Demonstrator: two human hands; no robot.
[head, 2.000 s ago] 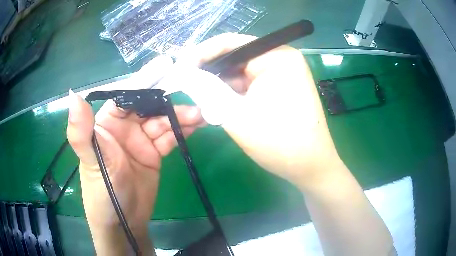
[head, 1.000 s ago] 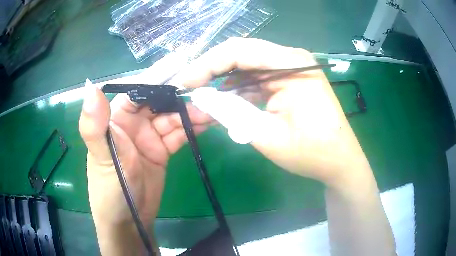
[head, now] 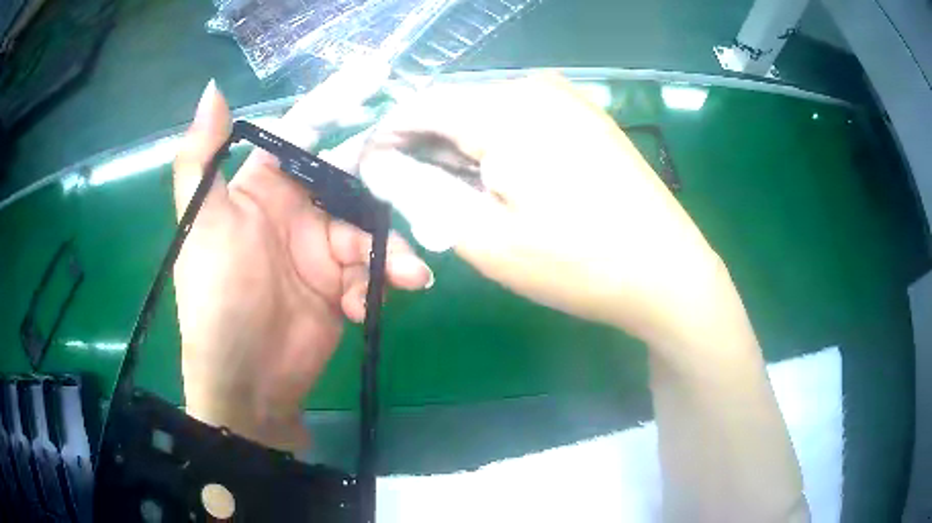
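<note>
My left hand (head: 276,255) holds a black phone middle frame (head: 375,337) by its far end, thumb at the far left corner. The frame's solid plate with holes lies toward me at the lower left. My right hand (head: 552,194) is at the frame's far right corner, its fingertips pinched together and overexposed. A dark slim tool (head: 439,149) shows only in part between its fingers; its tip is hidden. Any small part at the fingertips cannot be made out.
A green bench (head: 511,352) carries another frame (head: 51,296) at left and one partly hidden behind my right wrist (head: 662,155). Clear plastic bags (head: 307,31) lie at the far side. A white sheet (head: 572,470) is at the near edge, a dark ribbed tray (head: 46,429) at lower left, a white post (head: 764,36) at upper right.
The held frame has tilted so its plate with holes now shows at the lower left. The tool's dark handle no longer sticks out past my right hand. My right hand remains at the frame's far end.
</note>
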